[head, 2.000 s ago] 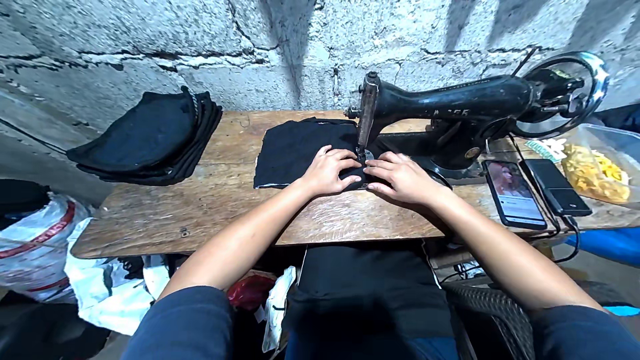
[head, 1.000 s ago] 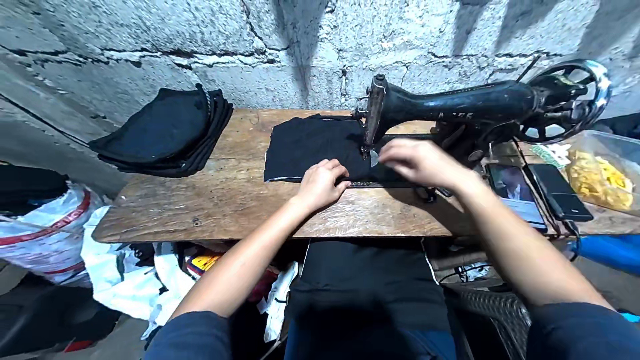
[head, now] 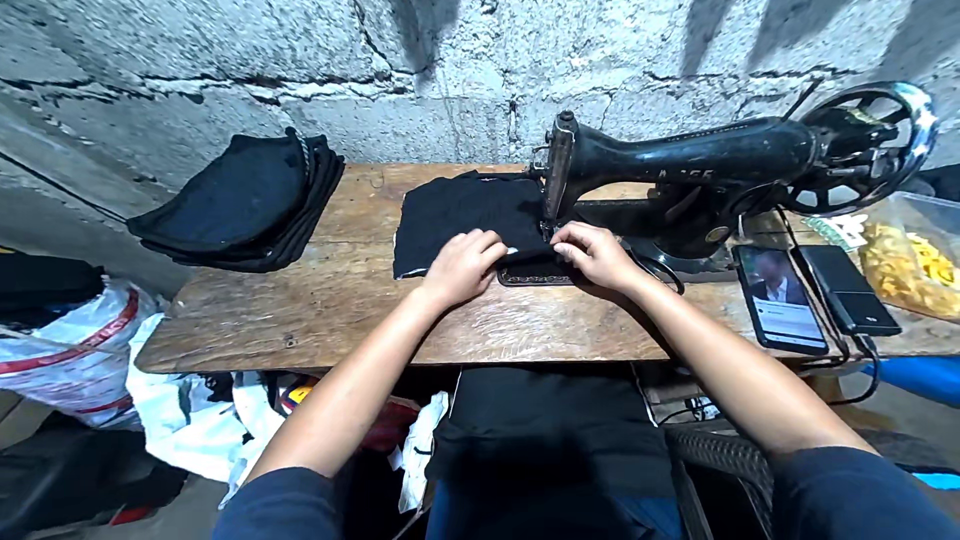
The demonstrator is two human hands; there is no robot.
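Note:
A black sewing machine (head: 675,154) stands on a worn wooden tabletop (head: 360,315). Black fabric (head: 469,214) lies flat to the left of its needle area, its right edge under the presser foot. My left hand (head: 466,266) rests on the fabric's near edge with fingers curled over it. My right hand (head: 592,251) pinches the near edge just right of the presser foot. The machine's bed shows below the fabric between my hands. Small scissors (head: 660,274) lie partly behind my right wrist.
A stack of black fabric pieces (head: 232,202) sits at the left. A phone with a lit screen (head: 780,300), a black device (head: 847,289) with a cable and a plastic tub of yellow snacks (head: 911,259) are at the right. A cracked wall (head: 315,75) stands behind.
My right hand was raised beside the needle area a second ago and is now down at the fabric's edge. The near edge has lifted off the machine's bed, which now shows.

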